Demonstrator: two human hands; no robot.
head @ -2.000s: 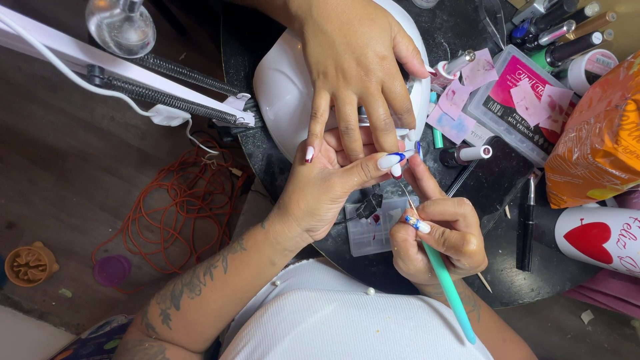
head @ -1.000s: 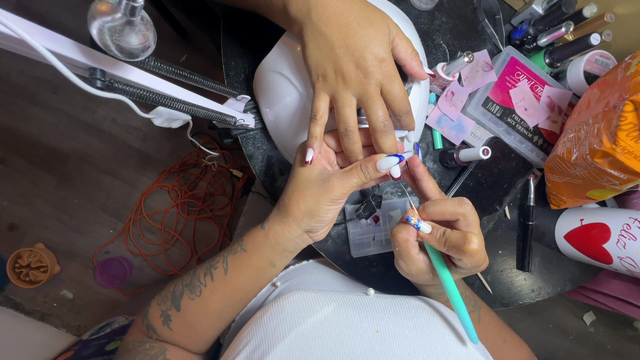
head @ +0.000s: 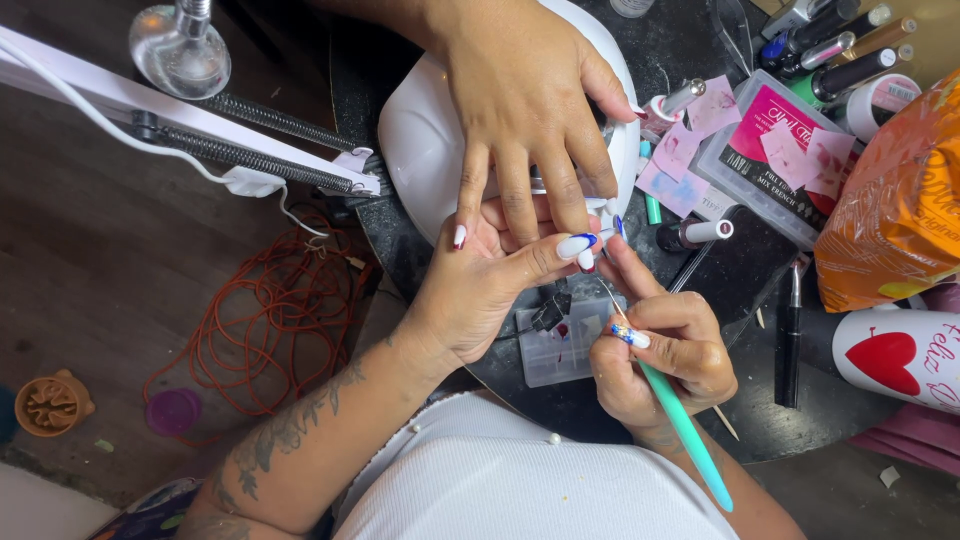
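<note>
My left hand (head: 487,277) holds a finger of another person's hand (head: 525,112), which lies palm down over a white nail lamp (head: 420,142). That hand's long nails are white with dark red tips; its thumb rests at the lamp's right side. In my right hand (head: 660,360) is a thin nail-art brush with a turquoise handle (head: 690,435). The brush's fine tip is close to the held finger's nail (head: 586,259). My own nails are white with blue tips. Under my hands lies a clear divided palette box (head: 559,360) with dark red and blue smears.
Right of the lamp are nail polish bottles (head: 694,232), stained pink paper squares (head: 679,150), a nail tip box (head: 772,142), a black phone (head: 739,262), an orange bag (head: 892,202), a black-handled brush (head: 789,345) and a heart-printed cup (head: 892,356). A white lamp arm (head: 187,120) crosses the upper left.
</note>
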